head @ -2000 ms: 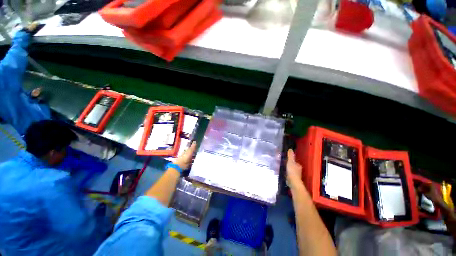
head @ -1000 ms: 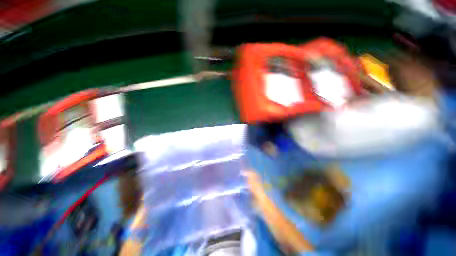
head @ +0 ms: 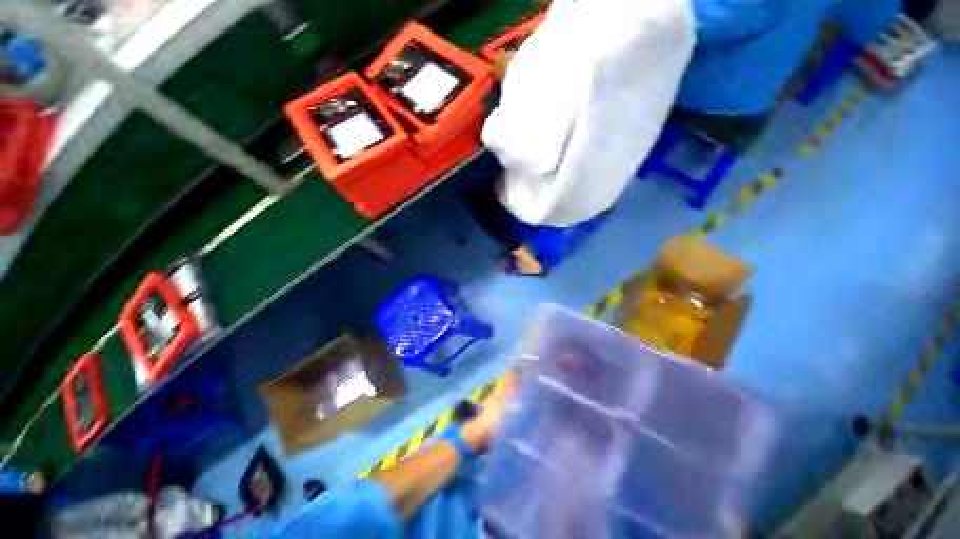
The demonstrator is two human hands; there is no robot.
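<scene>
A clear plastic blister tray [head: 632,432], grey-purple with several pockets, is held out over the floor at the lower right. It is blurred, and its lower edge runs out of the picture. My left hand [head: 492,413] grips the tray's left edge, with a blue band at the wrist. My right hand is not in view.
Red-orange foam frames [head: 395,190] with tablet housings stand stacked on the green bench [head: 276,253]. Smaller frames lie at its left. A blue stool [head: 421,321] and open cartons [head: 333,394] [head: 690,305] stand on the floor. A person in white [head: 590,105] sits at the bench.
The view has swung to the right, showing more floor. The tray has left the bench side and is now over the floor. My right hand has gone out of view.
</scene>
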